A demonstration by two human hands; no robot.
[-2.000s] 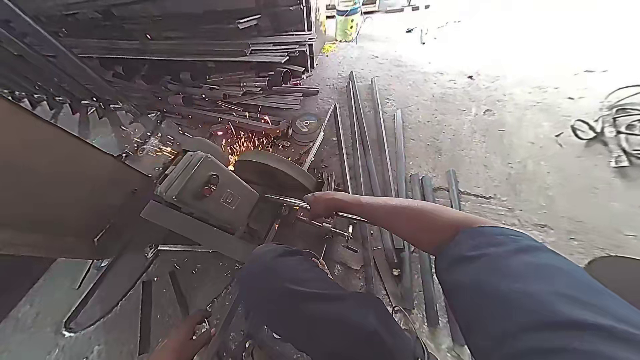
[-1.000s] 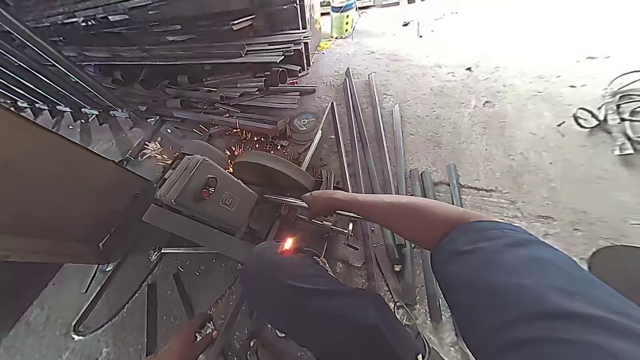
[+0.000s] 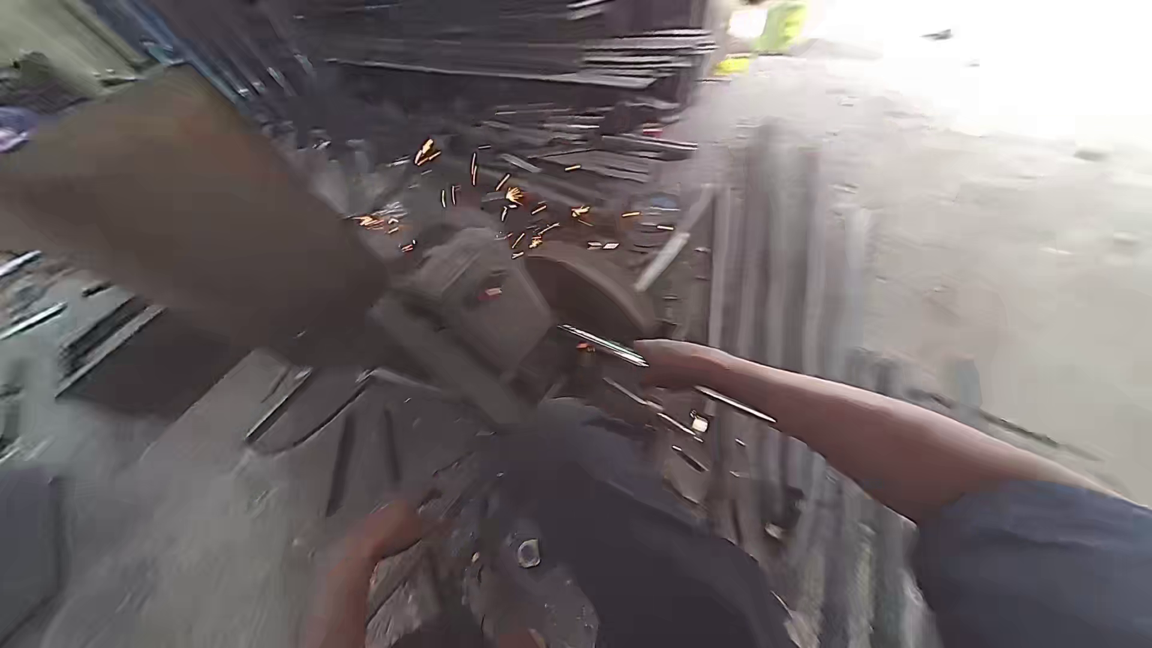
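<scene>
A cut-off saw with a grey housing point(image 3: 495, 301) and a dark wheel guard point(image 3: 598, 288) stands at the middle, and orange sparks fly behind it. My right hand point(image 3: 679, 362) is closed on the bright metal handle bar point(image 3: 603, 345) in front of the wheel guard. Low in the view, my left hand point(image 3: 396, 531) is blurred beside my dark-clothed knee point(image 3: 630, 522); whether it holds anything does not show. The view is motion-blurred, and the blade and any workpiece cannot be made out.
Metal tubes point(image 3: 765, 315) lie on the floor to the right of the saw. Metal stock point(image 3: 540, 67) is stacked behind it. A large brownish panel point(image 3: 189, 207) stands at the left. Thin dark bars point(image 3: 342, 463) lie on the floor near my left hand.
The view has turned toward the left and blurred, showing more of the panel. Sparks now scatter more widely behind the saw. The bright orange glow near my knee one second ago is gone.
</scene>
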